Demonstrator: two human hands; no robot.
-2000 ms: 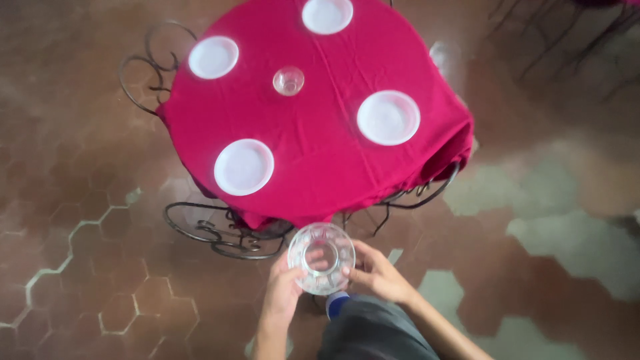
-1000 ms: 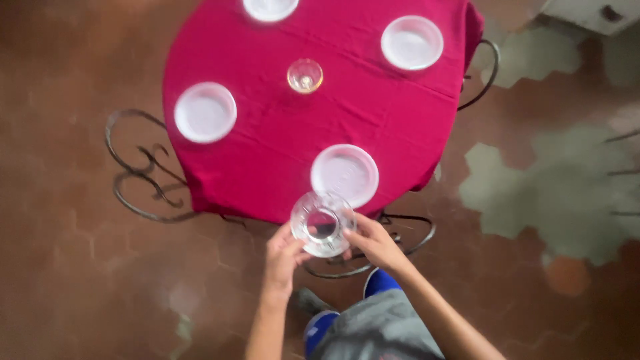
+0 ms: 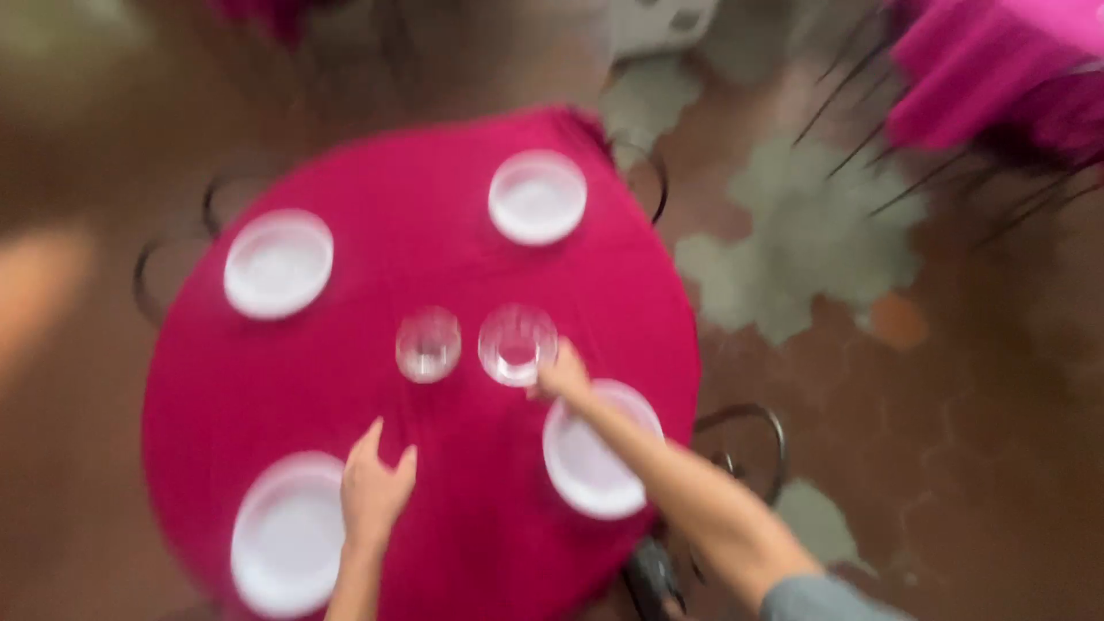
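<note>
My right hand (image 3: 562, 371) has its fingers at the right rim of a clear glass bowl (image 3: 517, 345) over the middle of the round table with a red tablecloth (image 3: 448, 483). Just left of that bowl is a smaller clear glass bowl (image 3: 429, 345). My left hand (image 3: 377, 479) is empty, thumb and fingers apart, beside the white plate (image 3: 289, 535) at the lower left. My right forearm passes over another white plate (image 3: 599, 453). Blur hides whether the larger bowl rests on the cloth.
Two more white plates stand at the upper left (image 3: 279, 264) and upper right (image 3: 537, 198) of the table. Curled metal chair frames (image 3: 768, 423) show around its edge. Another table with a pink cloth (image 3: 975, 86) is at the top right.
The glass bowl that both hands held at the table's near edge is now near the table's middle, beside the smaller one. My left hand has come off it. The view has shifted.
</note>
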